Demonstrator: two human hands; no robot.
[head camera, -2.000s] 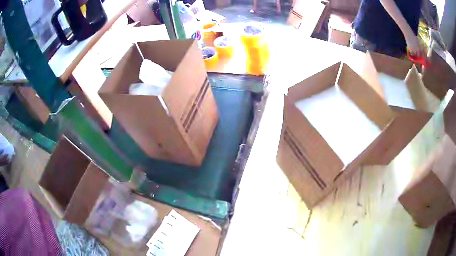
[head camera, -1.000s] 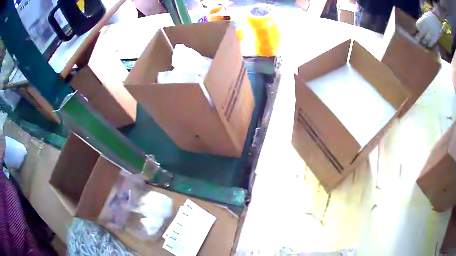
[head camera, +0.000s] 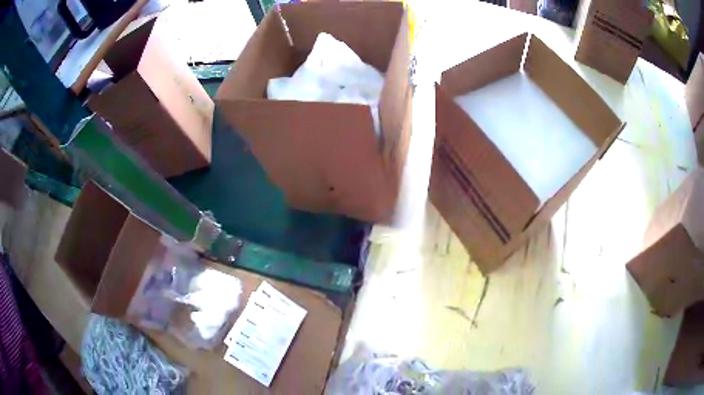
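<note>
An open carton (head camera: 309, 154) with a white bagged product (head camera: 328, 73) stands at the right side of the green belt (head camera: 231, 181), its corner over the pale tabletop (head camera: 401, 285). A second open carton (head camera: 471, 200) on the tabletop has a flat white foam pad (head camera: 533, 131) inside. White instruction sheets (head camera: 266, 332) lie fanned on the cardboard-covered side bench beside accessory bags (head camera: 193, 301) in a low open carton (head camera: 112, 270). Neither my left hand nor my right hand shows. Dark red checked cloth shows at the lower left edge.
Another open carton (head camera: 166, 108) stands at the belt's left, behind the green frame (head camera: 139, 177). Grey-white cords (head camera: 127, 359) lie at the lower left, and crinkled clear film (head camera: 432, 376) at the bottom. More cartons stand at far right (head camera: 671, 266) and back right (head camera: 617, 35). A blurred brown shape is at the left edge.
The belt carton with the bagged product has shifted right, towards the tabletop. The carton behind the foam-pad carton has moved away to the back. A carton has appeared at the belt's left. The view has shifted.
</note>
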